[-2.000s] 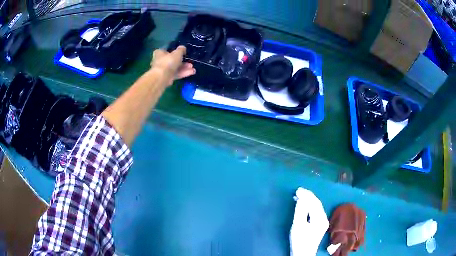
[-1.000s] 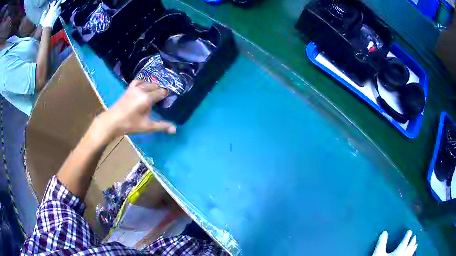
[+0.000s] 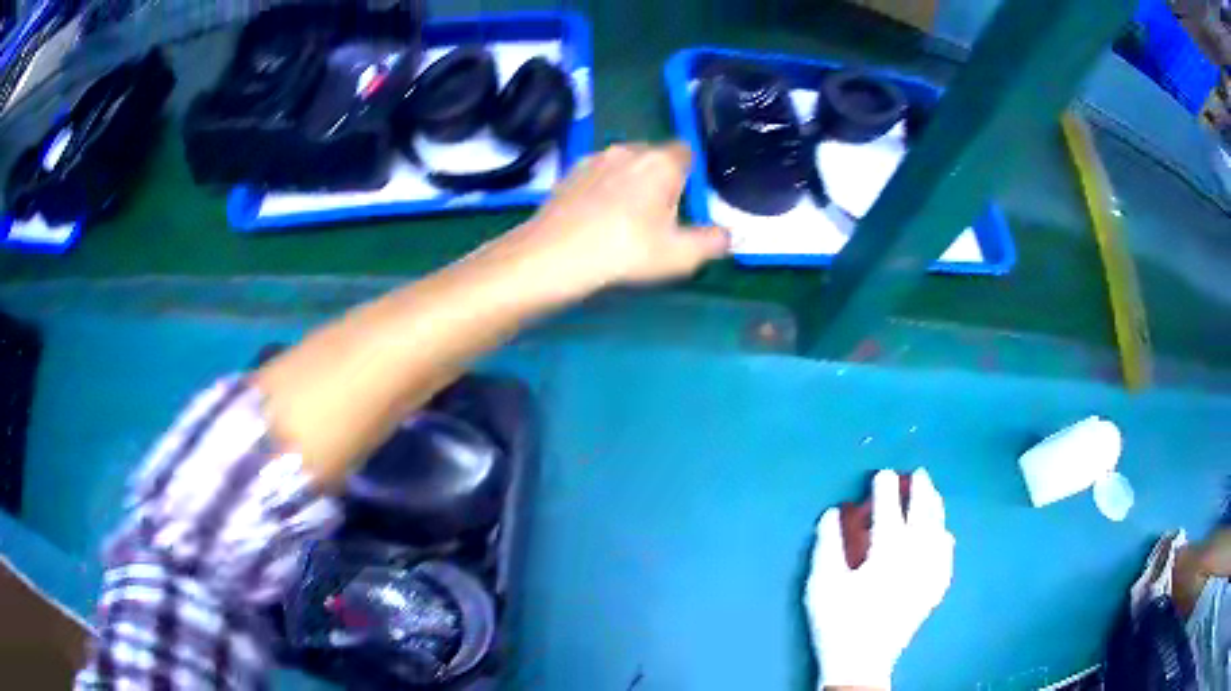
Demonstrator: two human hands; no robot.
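My bare left hand [image 3: 628, 216] reaches over the line to the left edge of a blue tray [image 3: 683, 115]. Its fingers are partly bent and blurred; whether they touch the rim I cannot tell. In that tray lie a glossy black dock [image 3: 756, 149] and black headphones [image 3: 861, 105]. My right hand [image 3: 884, 581], in a white glove, rests on the bench over a reddish-brown cloth [image 3: 856, 531], its fingers closed on it. A black moulded tray [image 3: 513, 473] with a clear bag of accessories [image 3: 398, 614] sits on the bench, partly under my left forearm.
Another blue tray [image 3: 581, 81] holds a black moulded tray [image 3: 290, 155] and headphones [image 3: 452, 97]. A green post [image 3: 932, 169] slants across the right blue tray. A small white bottle [image 3: 1071, 460] and a yellow strip [image 3: 1110, 250] are at right. Part of a person [image 3: 1208, 594] shows at lower right.
My left hand has moved from the trays at left to the blue tray on the line. A black tray now stands on the bench before me. My right hand has closed on the cloth.
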